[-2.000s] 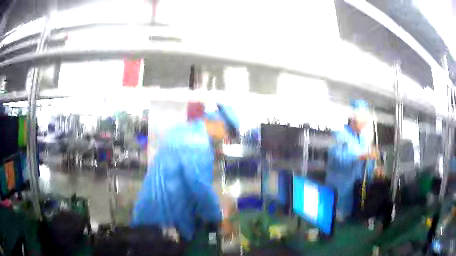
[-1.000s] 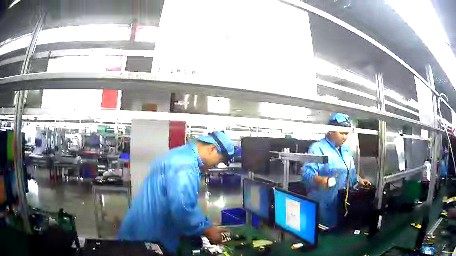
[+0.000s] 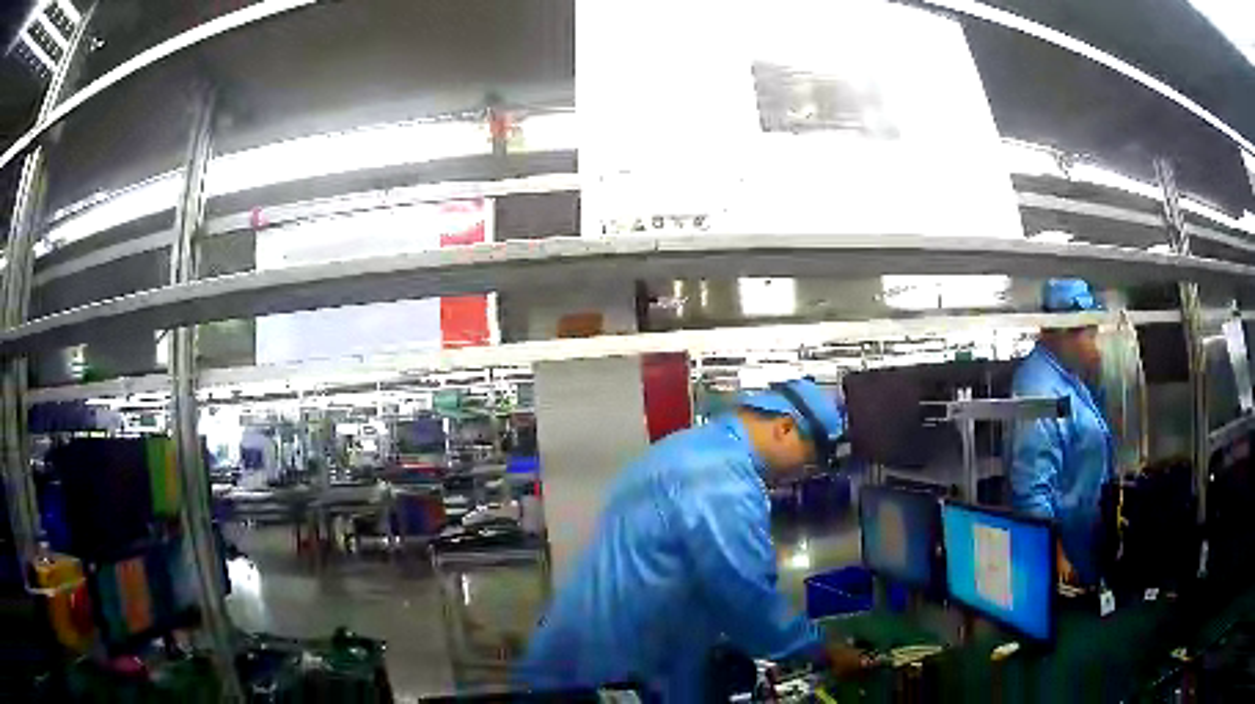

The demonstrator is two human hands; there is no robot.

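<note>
Neither of my hands is in the picture. Nearest in front of me is the bench, along the bottom edge, with green matting. A bright blue-white monitor (image 3: pixel 998 569) stands on it at the right, with a darker monitor (image 3: pixel 902 538) beside it. A person in a blue smock and cap (image 3: pixel 674 550) leans over the far side of the bench, a hand down among small light and dark items (image 3: pixel 787 679) too small to tell. A dark tray edge (image 3: pixel 530 697) shows at the bottom, cut off by the frame.
Another person in blue (image 3: pixel 1060 440) stands behind the monitors. A metal shelf rail (image 3: pixel 619 257) crosses overhead, with a left upright (image 3: pixel 193 399). Colour-striped screens (image 3: pixel 134 594) and a yellow-orange box (image 3: pixel 62 600) are at the left. A blue bin (image 3: pixel 838 591) lies behind the bench.
The view has swung left, so people and monitors sit further right. The person across the bench still leans over it. The standing person's forearms, raised before, no longer show raised.
</note>
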